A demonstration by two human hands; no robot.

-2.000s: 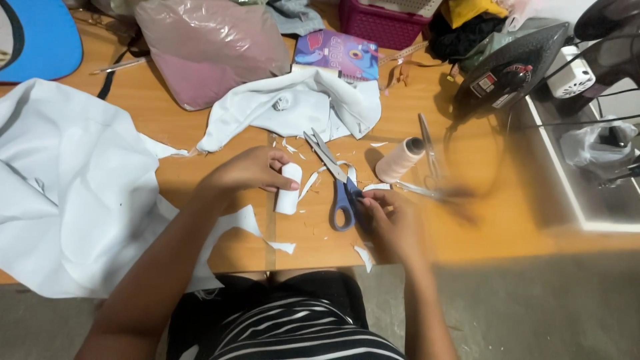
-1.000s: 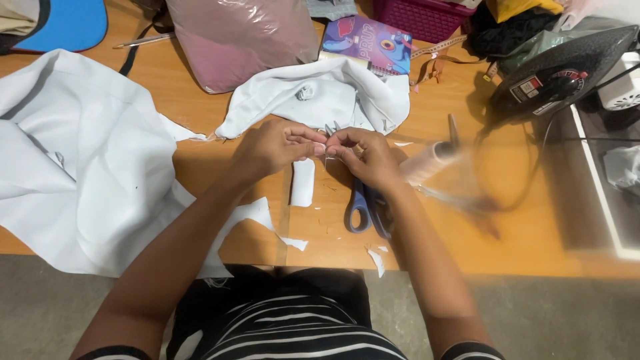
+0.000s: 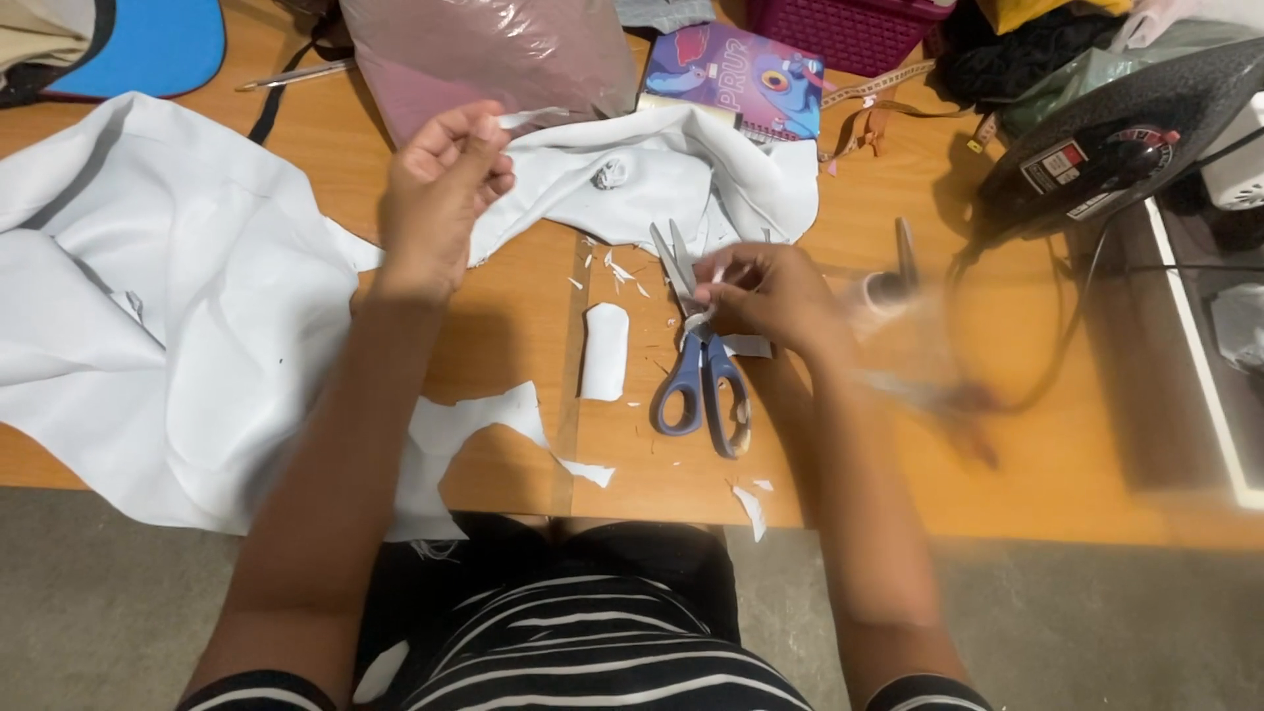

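My left hand (image 3: pixel 444 188) is raised over the table's far side, pinching a thin white strip (image 3: pixel 533 118) between thumb and fingertips. My right hand (image 3: pixel 765 291) pinches a small white scrap beside the blades of the blue-handled scissors (image 3: pixel 699 341), which lie partly spread on the table. A small white fabric piece (image 3: pixel 605 352) rests left of the scissors. White fabric (image 3: pixel 217 306) covers the left side, and another crumpled white piece (image 3: pixel 652 178) lies beyond the scissors. Cut white scraps (image 3: pixel 750 511) are scattered around. A thread spool (image 3: pixel 882 292) stands right of my right hand, partly blurred.
A black clothes iron (image 3: pixel 1116 138) and its cord are at the right. Along the back are a pink plastic-wrapped bundle (image 3: pixel 484 59), a spiral notebook (image 3: pixel 736 79), a magenta basket (image 3: pixel 854 30) and a measuring tape (image 3: pixel 879 84). A pen (image 3: pixel 296 75) and blue cap brim (image 3: pixel 163 49) lie back left.
My hands, together over the table one second ago, are now apart: the left has moved up and left, the right towards the right. The scissors' blades, then hidden behind my hands, now show.
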